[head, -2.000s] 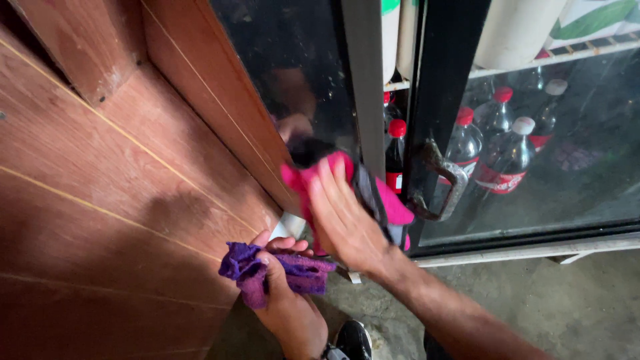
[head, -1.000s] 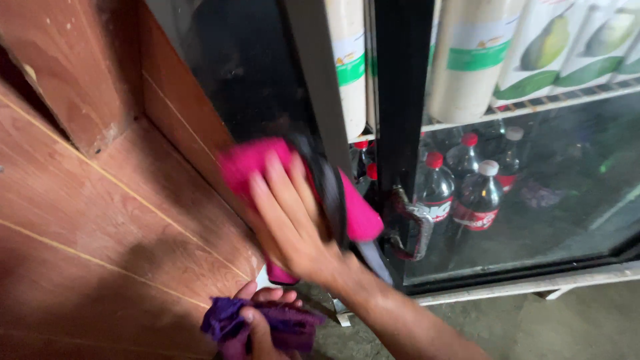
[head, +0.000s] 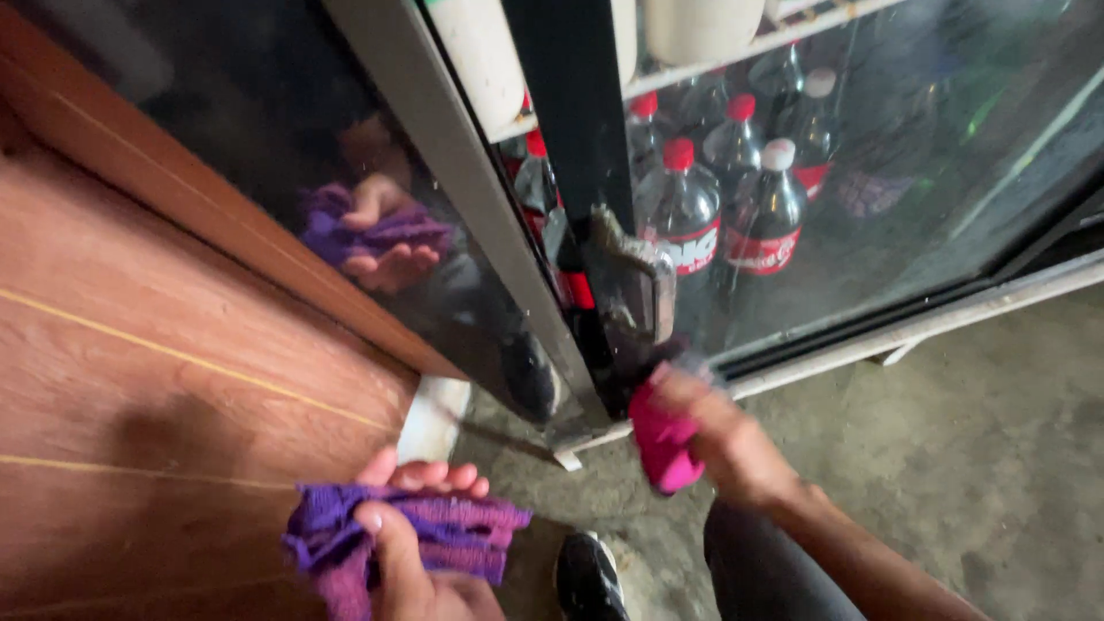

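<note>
A folded purple cloth [head: 431, 526] lies across the palm of my left hand [head: 410, 552], the thumb pressing on it, at the bottom left. My right hand [head: 724, 431], blurred, is closed on a bunched bright pink cloth [head: 664, 431] beside the lower edge of a glass-door cooler, below its worn door handle [head: 651, 289]. The dark glass panel [head: 259, 129] on the left mirrors a hand and the purple cloth. Its grey metal frame [head: 466, 172] stands beside the black door frame [head: 561, 103].
Soda bottles [head: 763, 207] with red and white caps stand behind the glass, under a white wire shelf [head: 759, 43] holding pale containers. A reddish wooden panel [head: 216, 328] borders the left. Below are the concrete floor [head: 975, 466], a black shoe [head: 589, 573] and the person's leg.
My right hand has moved with the pink cloth off the dark left panel, down and right to below the door handle. My left hand still holds the purple cloth.
</note>
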